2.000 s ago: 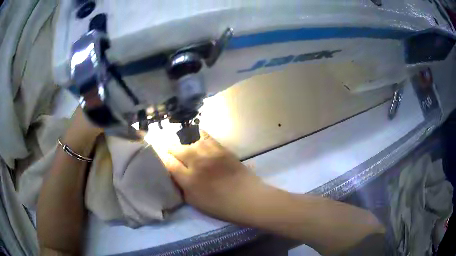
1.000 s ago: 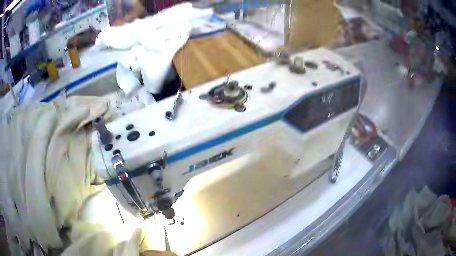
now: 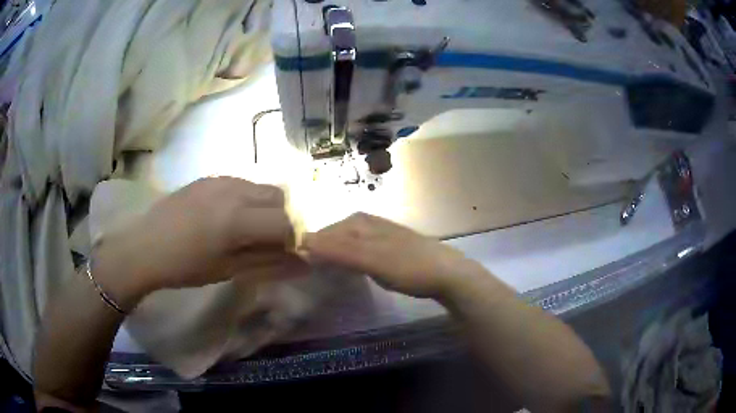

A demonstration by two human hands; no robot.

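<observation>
A beige fabric piece (image 3: 194,327) hangs below my hands over the table's front edge. My left hand (image 3: 214,230), with a bracelet at the wrist, grips its upper edge. My right hand (image 3: 375,250) meets it and pinches the folded edge (image 3: 299,234) at the fingertips. Both hands are in front of the needle area, apart from the presser foot (image 3: 351,171). The fingertips are blurred and partly hidden. The white sewing machine head (image 3: 516,89) stands behind, with a blue stripe.
A large heap of beige-grey cloth (image 3: 73,121) lies left of the machine. A measuring strip (image 3: 597,282) runs along the table's front edge. A small metal lever (image 3: 633,203) hangs near the machine's right end. Crumpled cloth (image 3: 674,367) lies at the lower right.
The view has tilted back down from the machine's top. Both hands now show fully, nearer the front than two seconds ago, with the fabric drawn away from the needle.
</observation>
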